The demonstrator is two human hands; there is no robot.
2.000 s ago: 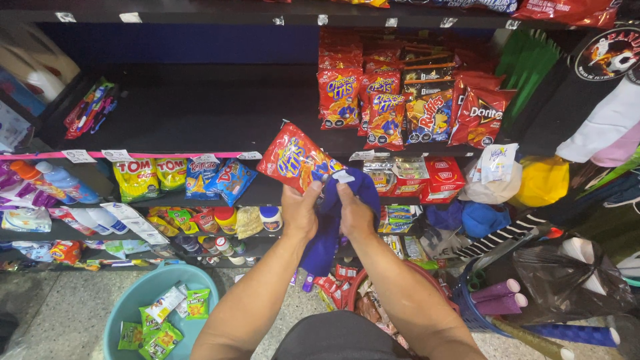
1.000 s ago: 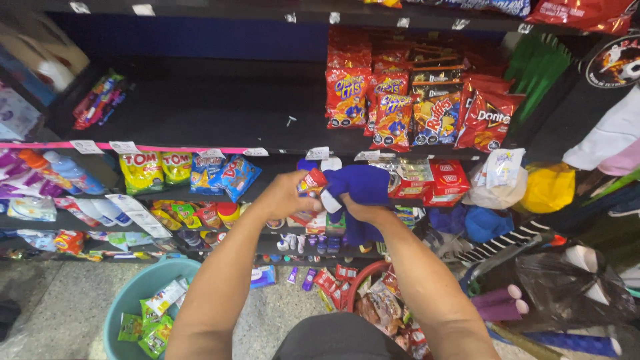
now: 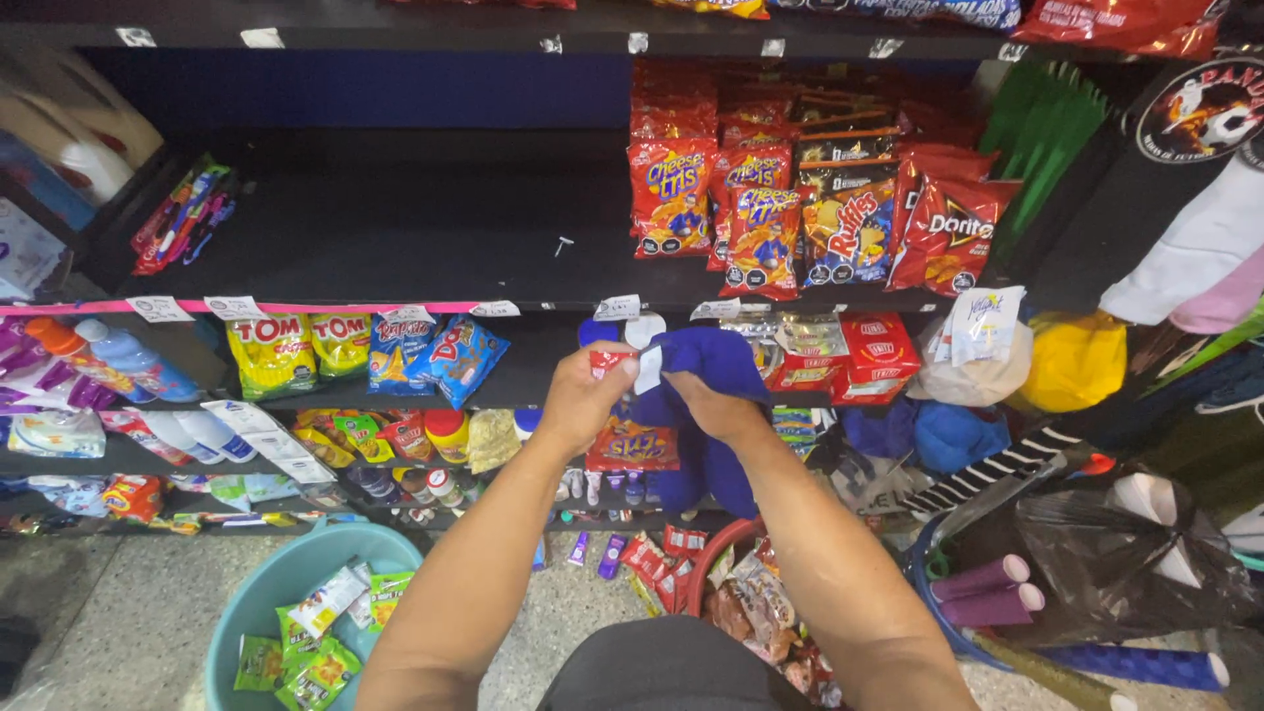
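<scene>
My left hand pinches the edge of a red Cheese Tris snack bag, which hangs below my fingers with its lettering upside down. In my right hand is a dark blue cloth that drapes down beside the bag. A small white tag or cloth corner shows between both hands. On the shelf above, to the right, stand upright Cheese Tris bags, a Ruffles bag and a Doritos bag. My right fingertips are partly hidden by the cloth.
The black shelf holds toothbrush packs at its left end. Yellow Tom bags sit one level below. On the floor are a teal tub of green snack bags, a red tub of packets, and a blue basket with rolls.
The snack bag, earlier held face up and tilted over the shelf edge, now hangs below my left hand. The blue cloth has been raised beside it in my right hand.
</scene>
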